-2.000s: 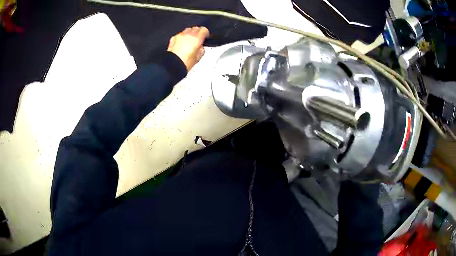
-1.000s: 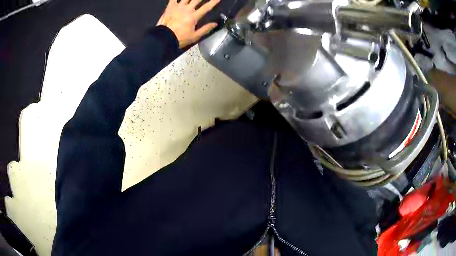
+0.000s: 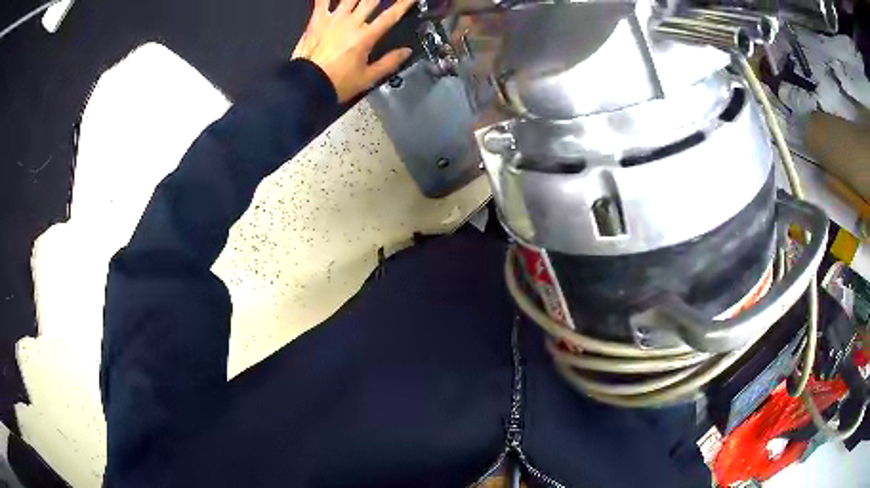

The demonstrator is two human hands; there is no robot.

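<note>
The black fabric lay (image 3: 181, 27) spreads across the top and far left, with a jagged cut edge. My left hand (image 3: 351, 43) lies on it with fingers spread, beside the machine; the fingertips meet the top edge of the picture. The cutting machine (image 3: 639, 172) is large, silver and black, and fills the upper right. Its grey base plate (image 3: 429, 129) sits at the near edge of the lay, over the table. The blade is not clearly visible. My right hand is not in view, perhaps hidden by the machine.
The cream, dark-speckled table (image 3: 296, 219) shows between the lay and my dark clothing. A beige power cable (image 3: 630, 367) is looped around the motor. A red bag-like item (image 3: 773, 434) lies at the lower right. A small white object (image 3: 57, 14) is at the upper left.
The machine has swung round and looms larger, now showing its motor end and looped cable. My left hand has gone from curled to spread flat, further up the picture.
</note>
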